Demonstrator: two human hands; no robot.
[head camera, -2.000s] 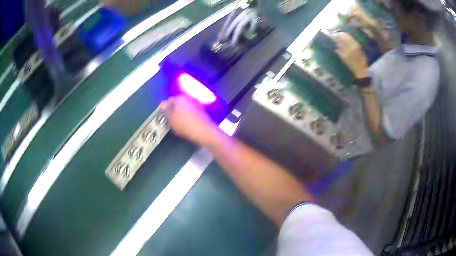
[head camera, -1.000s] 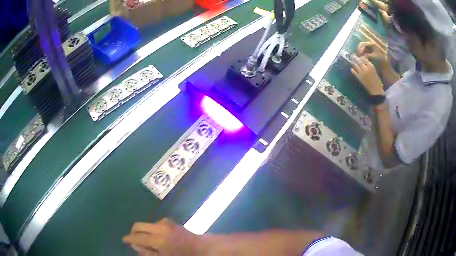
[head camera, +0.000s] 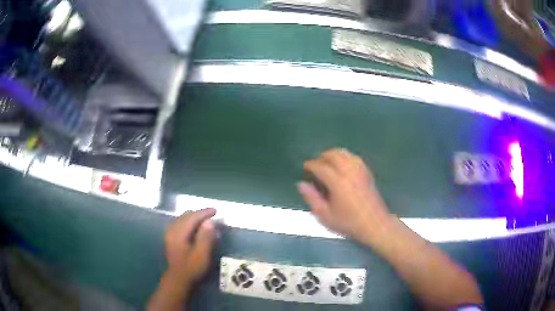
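A silver four-fan module (head camera: 292, 280) with dark round openings lies on the green worktop nearest me, below the bright rail. My left hand (head camera: 190, 243) is just left of it, at the rail's edge, fingers slightly apart and holding nothing visible. My right hand (head camera: 344, 191) is over the green belt beyond the rail, bare, fingers curled and thumb apart, with nothing visible in it. Another four-fan module (head camera: 478, 169) lies on the belt at the right, its right end at the violet lamp (head camera: 516, 170).
The grey machine (head camera: 125, 130) with a dark opening stands at the left, with a red push button (head camera: 109, 184) on the white rail (head camera: 261, 217). Pale long plates (head camera: 383, 51) lie on the farther belt. A red object (head camera: 548, 67) is at the far right edge.
The view has swung left, so the lamp and its module now show at the right edge. The machine, my left hand and the near module have come into view. My right hand is over the belt.
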